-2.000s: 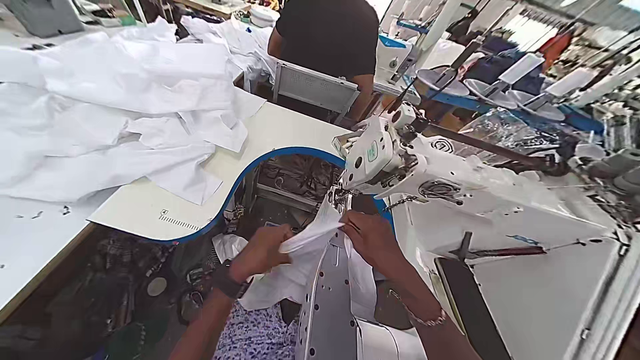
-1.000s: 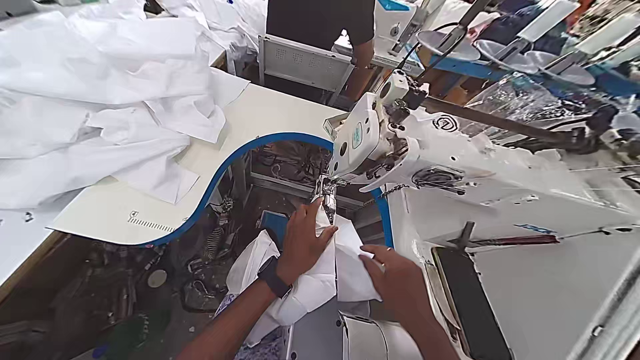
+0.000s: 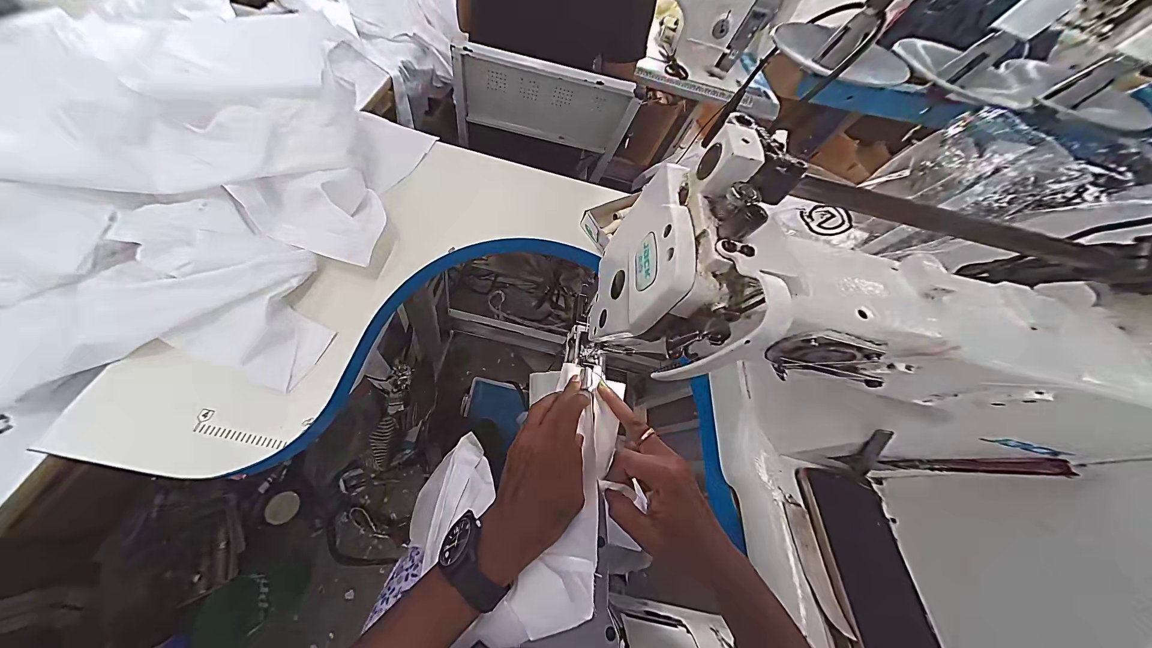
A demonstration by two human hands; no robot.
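A white industrial sewing machine (image 3: 648, 261) reaches in from the right, its presser foot (image 3: 585, 351) over a narrow arm bed. White fabric (image 3: 562, 585) lies along that bed, its front end at the presser foot. My left hand (image 3: 544, 459), with a black watch on the wrist, rests on the fabric with its fingertips just in front of the foot. My right hand (image 3: 661, 486), wearing a ring, holds the fabric's right side between thumb and fingers, its index finger stretched toward the foot. Part of the cloth under both hands is hidden.
White cloth pieces (image 3: 180, 180) are heaped on the cream tabletop (image 3: 468, 198), whose curved blue edge surrounds the opening at the arm bed. A metal chair back (image 3: 544, 99) and a person in dark clothing (image 3: 558, 27) are beyond. Thread stands (image 3: 841, 54) are at upper right.
Both hands have come close together at the presser foot; the right hand has moved up along the fabric. Two seconds ago, the hands held the fabric up, farther apart.
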